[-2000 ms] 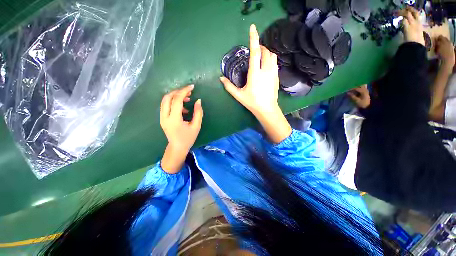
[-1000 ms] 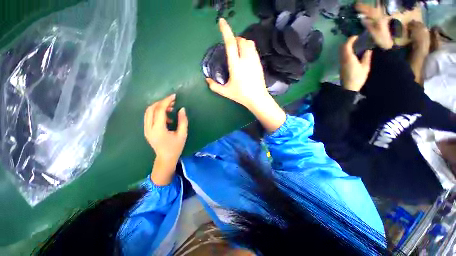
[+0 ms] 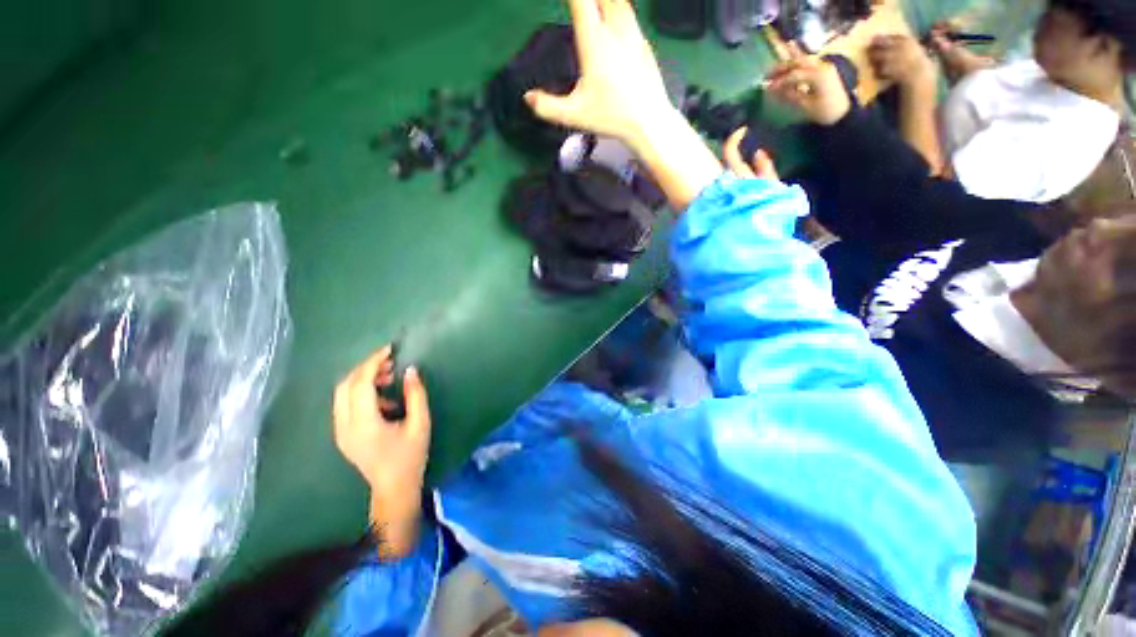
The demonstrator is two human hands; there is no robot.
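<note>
Black round and oval covers lie in an overlapping pile [image 3: 579, 205] on the green bench [image 3: 336, 237]. Some show shiny grey edges. My right hand [image 3: 610, 81] reaches over the far part of the pile, fingers apart, fingertips cut off by the top edge. No cover shows in its grip. My left hand [image 3: 386, 429] is low over the bench, fingers curled, thumb apart. A small dark speck shows at its fingertips; whether it is held cannot be told. Small black parts [image 3: 436, 137] lie scattered left of the pile.
A large clear plastic bag [image 3: 150, 411] with dark contents lies at the left. More small black parts [image 3: 716, 115] lie right of the pile. A person in black [image 3: 909, 274] and another in white [image 3: 1028, 125] work at the right, by a tan board [image 3: 878, 31].
The view has swung, shifting the bench scene. My right hand has moved away from the separate covers beside it and reaches farther out over the pile. My left hand keeps its curled pose.
</note>
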